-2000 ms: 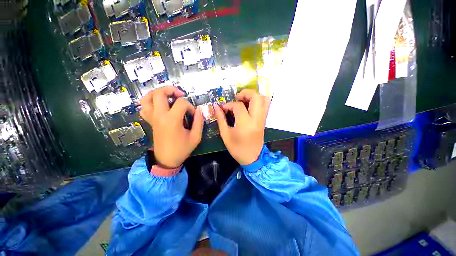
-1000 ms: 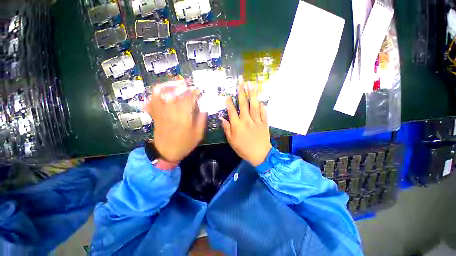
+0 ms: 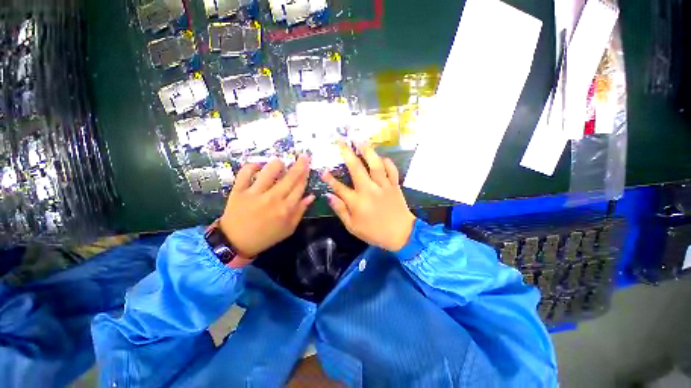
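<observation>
A clear blister tray (image 3: 170,163) holds rows of circuit boards; one board (image 3: 314,72) lies in its right column, its shield can bright silver. The boards nearest my fingertips are washed out by glare. My left hand (image 3: 265,201) lies palm down at the tray's near edge, fingers spread slightly, fingertips over the near boards. My right hand (image 3: 371,193) is palm down beside it, fingers spread, fingertips at the tray's near right corner. I see nothing held in either hand. What lies under the fingertips is hidden.
A long white liner sheet (image 3: 476,102) lies right of the tray. Narrow white paper strips (image 3: 557,121) lie on a clear bag (image 3: 598,163) farther right. Shiny stacked trays (image 3: 57,151) stand at the left. A black tray of boards (image 3: 564,265) is below the bench edge.
My left hand has gone from a pinch near my right hand to lying flat with spread fingers. My right hand's pinch has opened, and the small pale piece between the fingertips is gone from sight.
</observation>
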